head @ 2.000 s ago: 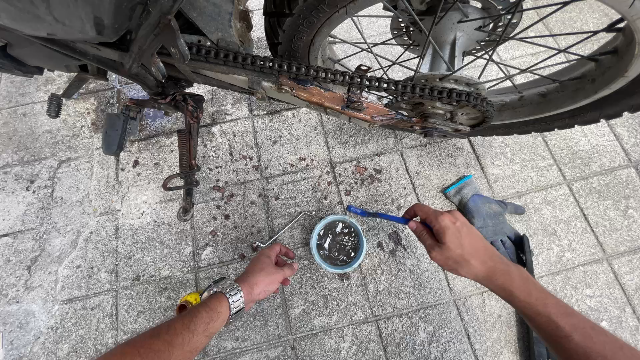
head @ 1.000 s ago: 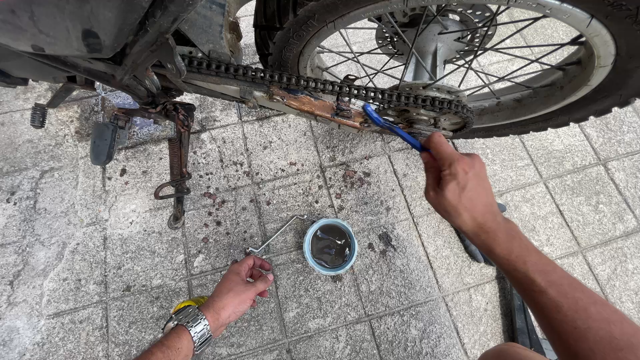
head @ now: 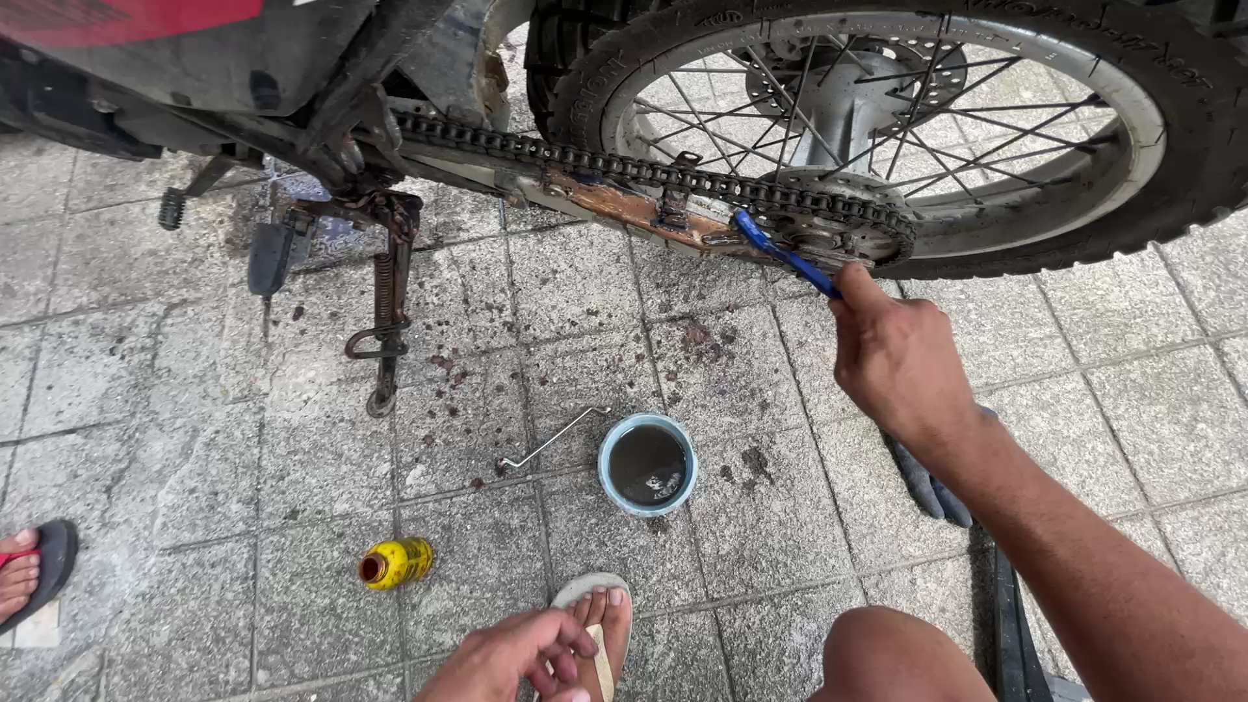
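My right hand point(head: 902, 356) grips a blue brush point(head: 780, 255) by its handle; the brush's head is at the motorcycle's drive chain point(head: 751, 188), just left of the rear sprocket point(head: 829, 237). My left hand point(head: 522, 655) holds nothing, fingers loosely bent, low in the view beside a sandalled foot. A light-blue round tub point(head: 604, 468) of dark liquid stands on the paving between my hands and the chain. A bent metal rod point(head: 551, 441) lies to its left.
An uncapped yellow bottle point(head: 405, 563) lies on the paving at lower left. The side stand point(head: 387, 322) reaches down from the frame. A dark glove point(head: 926, 478) lies partly behind my right forearm. At the far left is another person's sandalled foot point(head: 19, 575).
My right hand has moved up from beside the tub to the chain with the blue brush. My left hand has drawn back from near the metal rod.
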